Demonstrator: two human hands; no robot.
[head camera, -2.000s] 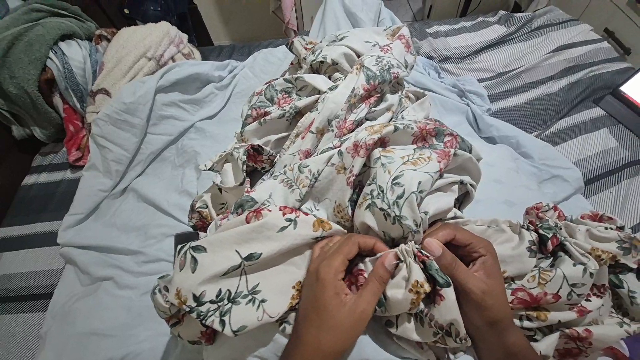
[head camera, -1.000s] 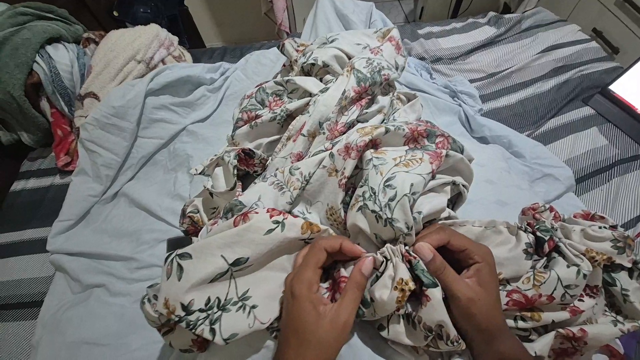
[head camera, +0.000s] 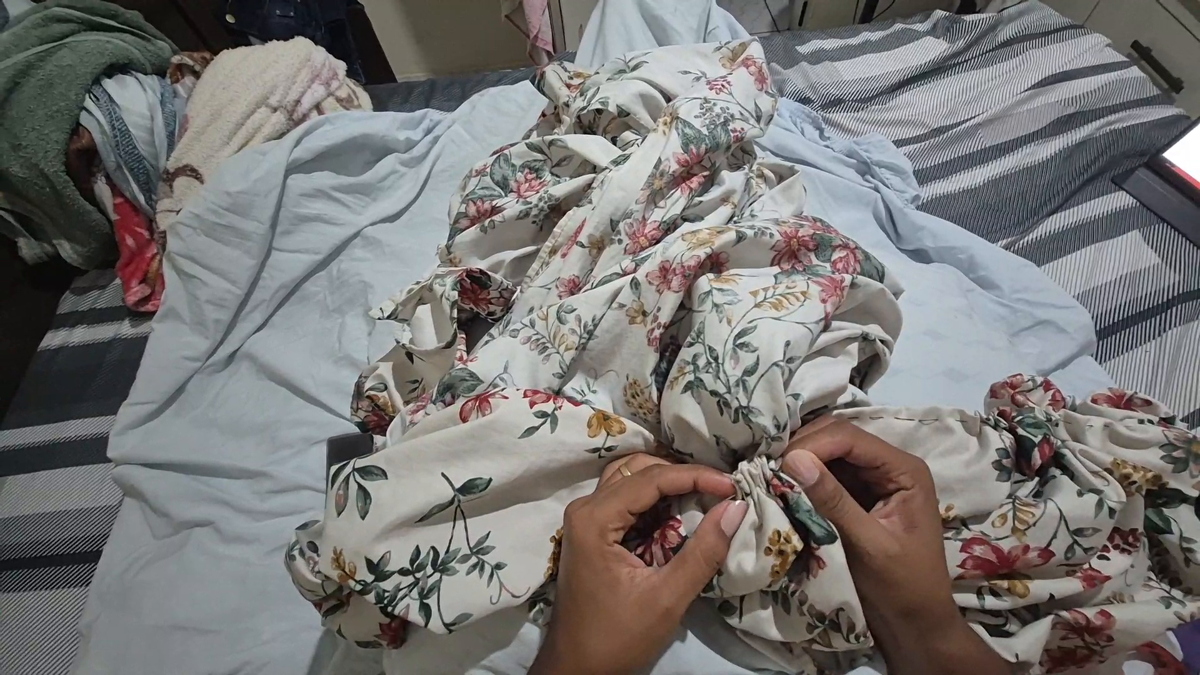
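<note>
A large bunched cloth with a floral print (head camera: 600, 281) lies in folds across the middle and lower right. My left hand (head camera: 647, 553) pinches a gathered edge of it between thumb and index finger; a ring is on one finger. Close beside it, my right hand (head camera: 872, 506) grips the same gathers from the right with thumb and bent fingers. Small tight pleats show between the two sets of fingertips. The fingers curled under the right hand are partly hidden.
Beneath the floral cloth a light blue sheet (head camera: 253, 375) is spread over a striped bed cover (head camera: 1012, 122). Piled at the upper left are a green towel (head camera: 66, 122) and a cream towel (head camera: 253, 103). A dark-framed device (head camera: 1162, 192) sits at the right edge.
Both hands stay at the gathered edge, with only small finger shifts. The floral cloth lies much as before.
</note>
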